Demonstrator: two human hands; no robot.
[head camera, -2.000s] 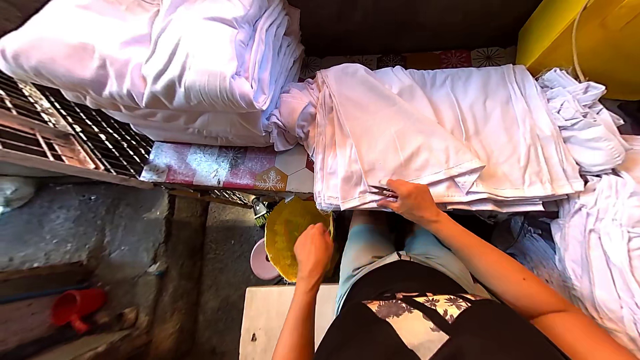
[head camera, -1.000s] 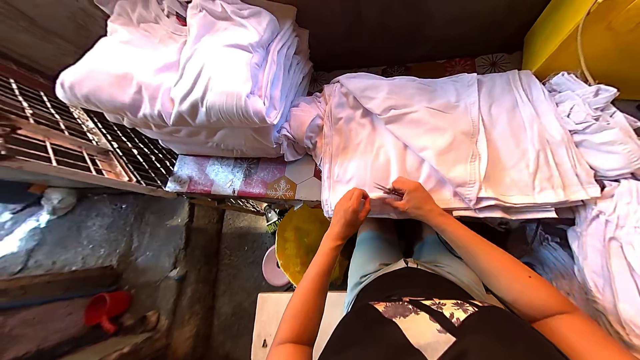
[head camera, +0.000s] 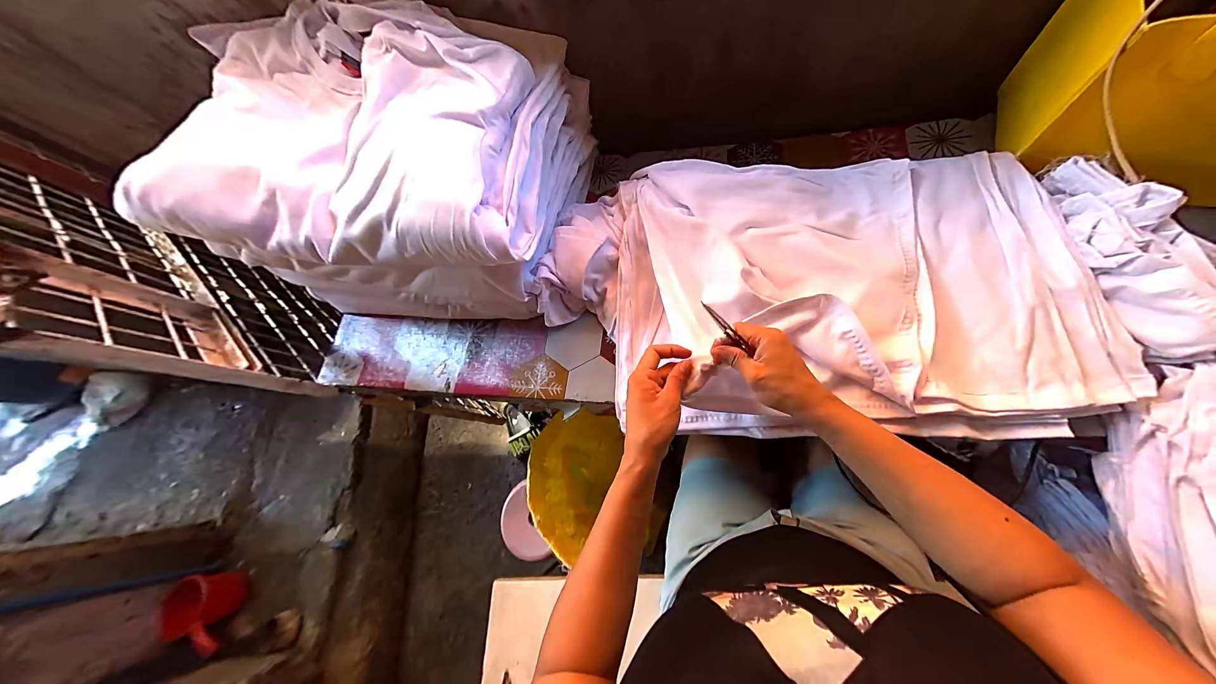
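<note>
White garments (head camera: 997, 285) lie in a layered stack in front of me, their hems toward my lap. At the stack's near left part, my left hand (head camera: 657, 394) pinches a bunched edge of the top white garment. Just right of it, my right hand (head camera: 769, 366) holds a small dark pointed metal tool (head camera: 727, 328), which looks like thread snips, its tip pointing up and left over the cloth. The right fingertips are close to the pinched edge; whether they grip the cloth too, I cannot tell. A fold of the top garment curls up beside my right hand.
A tall pile of folded white shirts (head camera: 332, 171) stands at the left on the patterned bench top (head camera: 437, 356). More white cloth (head camera: 1173, 456) is heaped at the right, near a yellow container (head camera: 1073, 85). Below are a metal grille (head camera: 104, 275), a yellow tub (head camera: 575, 475) and a red dipper (head camera: 204, 608).
My left hand has come up from above the yellow tub to the garment's edge beside my right hand. The top garment's corner has been folded and bunched differently.
</note>
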